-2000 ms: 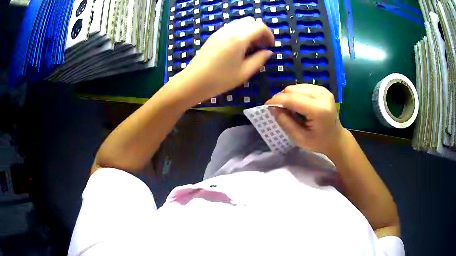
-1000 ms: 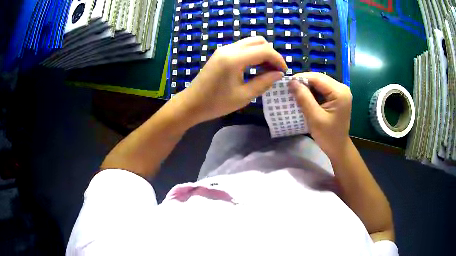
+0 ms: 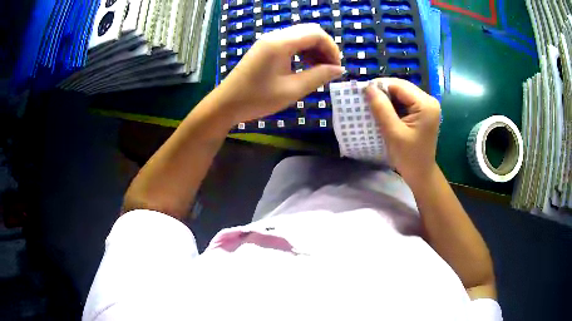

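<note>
My right hand [image 3: 411, 122] pinches the top right corner of a white label strip [image 3: 356, 119] printed with rows of small dark squares; the strip hangs down in front of the tray's near edge. My left hand [image 3: 276, 72] is over the parts tray [image 3: 429, 69], just left of the strip. Its thumb and index tips are close together, with a small pale spot at them; I cannot tell whether it is a label. The tray is black with blue in its openings, and small white square labels [image 3: 301, 121] stand in rows on it. My left hand and forearm hide part of the tray.
A label roll [image 3: 495, 148] lies on the green bench [image 3: 464, 103] at right. Tall stacks of layered sheets stand at right [image 3: 539, 138] and left [image 3: 169, 50]. Blue corrugated sheets [image 3: 59, 37] stand at far left. Yellow tape [image 3: 150, 119] runs along the bench's near edge.
A second ago my left fingertips were at the strip's top edge; they have moved up and left, away from it. The strip sits slightly higher, still in my right hand.
</note>
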